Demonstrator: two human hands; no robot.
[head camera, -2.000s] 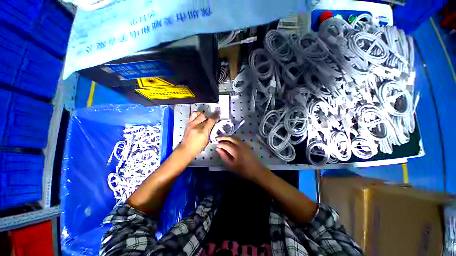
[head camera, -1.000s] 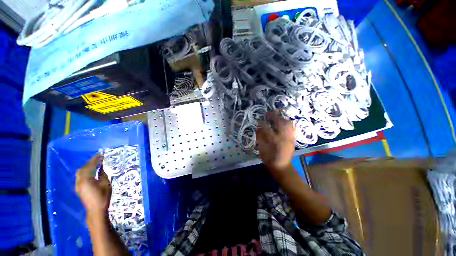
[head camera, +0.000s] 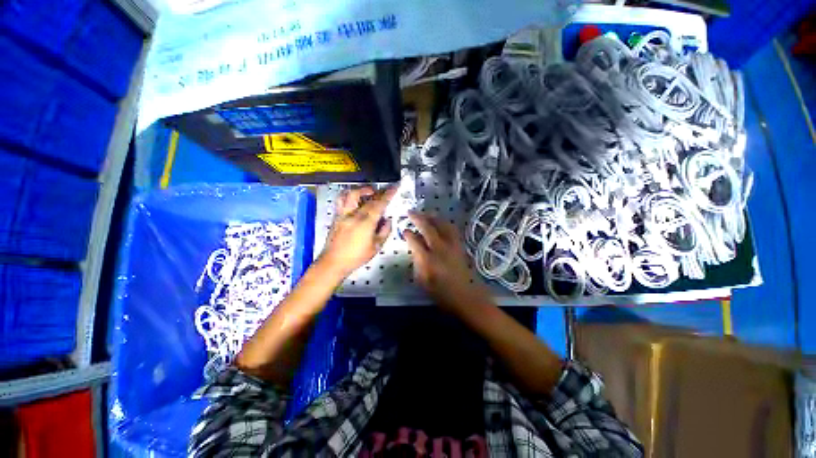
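Observation:
A white coiled cable (head camera: 407, 224) is between my two hands over the perforated metal plate (head camera: 358, 283), mostly hidden by fingers. My left hand (head camera: 358, 231) is on its left side, with fingertips at a small white piece (head camera: 405, 192) beside the black housing; I cannot tell if that piece is the fixture or a connector. My right hand (head camera: 438, 255) holds the coil from the right with bent fingers. The connector itself is not clear.
The black housing (head camera: 313, 134) with a yellow label stands behind my left hand, under a pale sheet (head camera: 268, 54). A blue tote (head camera: 161, 295) with white cables is at left. A large cable pile (head camera: 608, 170) lies at right. A carton (head camera: 698, 385) is at lower right.
One second ago my left hand was over the tote and my right hand at the cable pile. Both are now together over the plate with a coil. The view has shifted back.

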